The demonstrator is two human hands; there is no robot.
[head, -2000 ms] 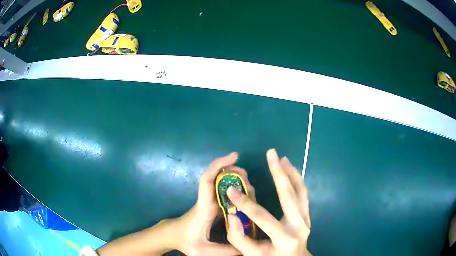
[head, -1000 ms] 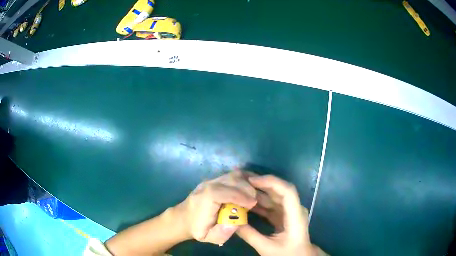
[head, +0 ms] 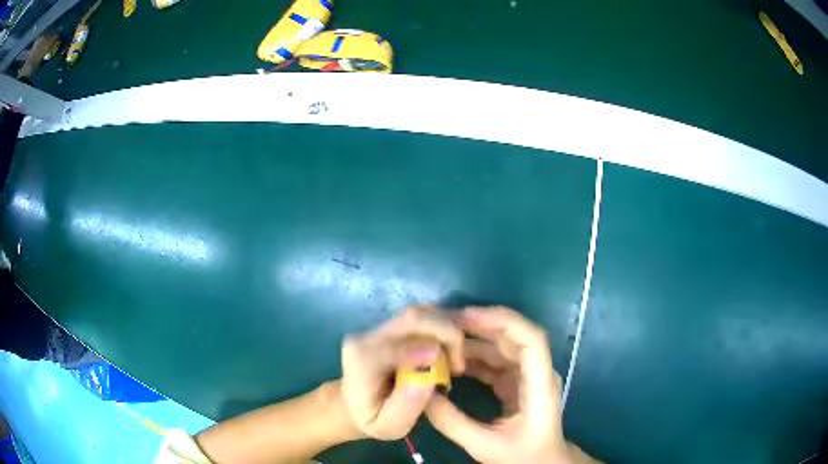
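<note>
My left hand [head: 386, 376] is closed around a yellow housing [head: 425, 372], near the bottom middle, above the dark green work surface. Only one rounded yellow end shows between the fingers; the rest is hidden. A short red wire with a small white plug [head: 417, 456] hangs below the left hand. My right hand [head: 508, 385] is curled beside the housing, with thumb and fingertips at its right side. Both hands are slightly blurred. Whether the right fingers grip the housing is hard to tell.
Beyond the white edge strip [head: 454, 104], the dark green belt [head: 563, 45] carries two yellow units [head: 296, 29] with blue marks, lying together. A narrow yellow piece [head: 782, 43] lies far right, and several small yellow parts at far left. A thin white line crosses the work surface.
The housing has turned from its open side with green board showing to its closed yellow end, now tilted further. The plug wire has come into view. The belt units have shifted right in view.
</note>
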